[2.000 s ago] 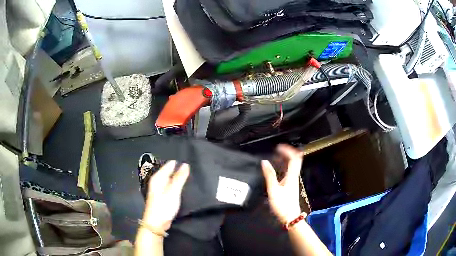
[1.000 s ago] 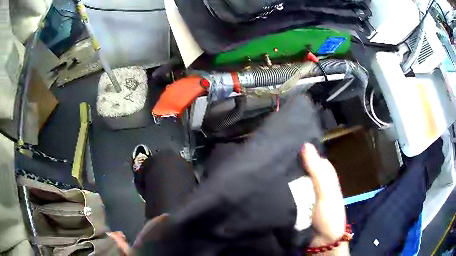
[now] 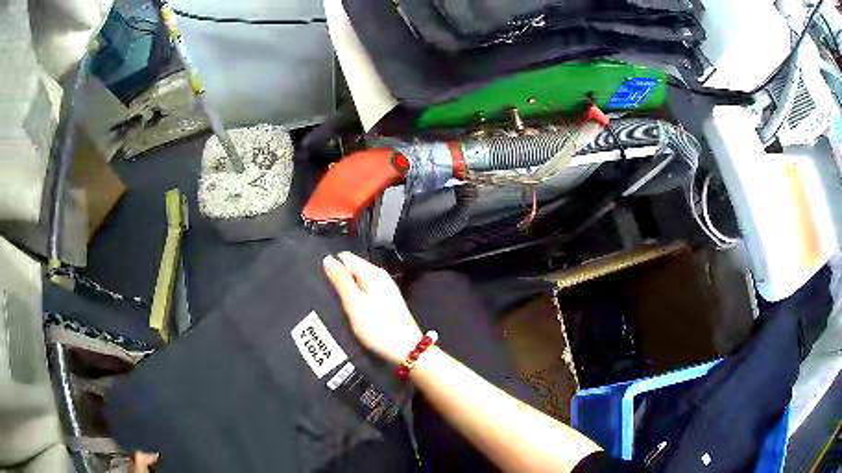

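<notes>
A black fabric bag [image 3: 212,369] lies spread over the lap, its top edge just below the orange suction head [image 3: 355,185]. A white brand label [image 3: 318,344] reading "BIMBA Y LOLA" faces up, with a narrow black care label [image 3: 369,397] beside it. My right hand [image 3: 369,305], with a red bead bracelet, grips the bag's upper edge right of the label. My left hand [image 3: 143,460] shows only as fingertips at the bag's lower left edge; the rest is hidden or cut off.
Black bags [image 3: 554,37] are piled above the green panel [image 3: 545,92]. The ribbed hose [image 3: 535,151] runs behind the orange head. An open cardboard box [image 3: 563,342] and a blue bin [image 3: 600,411] holding dark bags are at right. A speckled stand base [image 3: 247,180] and yellow bar [image 3: 168,268] are left.
The bag has moved left and down from a raised, blurred position and now lies flatter, label readable. My right hand has moved left with it; my left hand has moved further left.
</notes>
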